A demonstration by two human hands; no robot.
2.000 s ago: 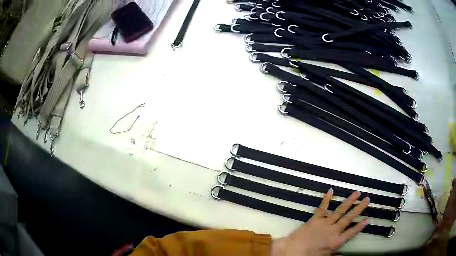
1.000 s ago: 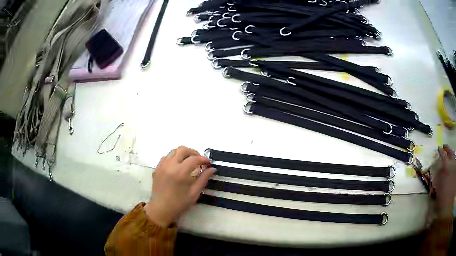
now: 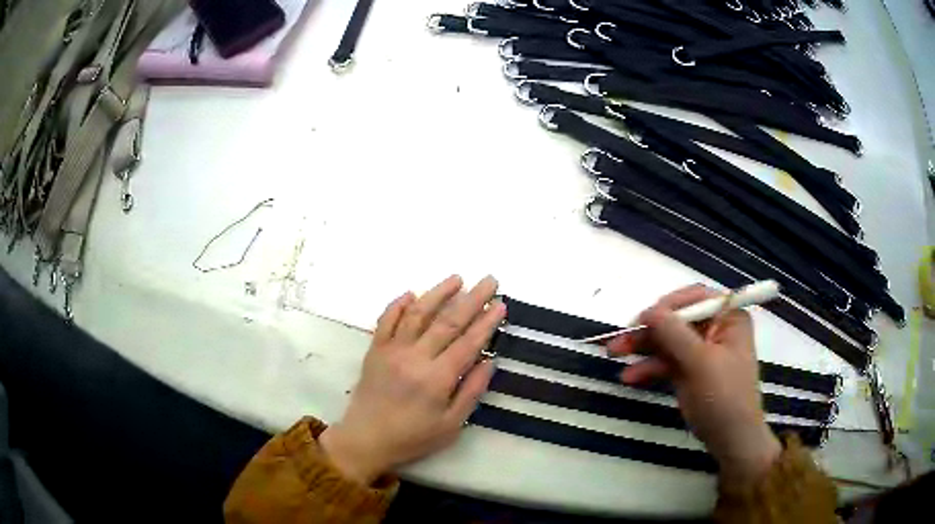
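Several black webbing straps (image 3: 590, 415) lie in a row near the front edge, with D-rings at their ends. My left hand (image 3: 420, 368) lies flat over their left ends and hides most of the rings there. My right hand (image 3: 697, 368) holds a white-handled tool (image 3: 733, 301) like a pencil. Its thin tip points left, over the top straps of the row; whether it touches them I cannot tell.
A large heap of black straps (image 3: 707, 102) lies at the back right. A single strap (image 3: 354, 36), a pink pad (image 3: 205, 68) with a dark phone-like object (image 3: 238, 23), beige straps (image 3: 87, 154) and a loose thread (image 3: 210, 248) lie left. Snips (image 3: 880, 401) lie right.
My right hand has come in from the right edge with the white tool. My left hand moved from the straps' right part to their left ends, and now lies flatter there.
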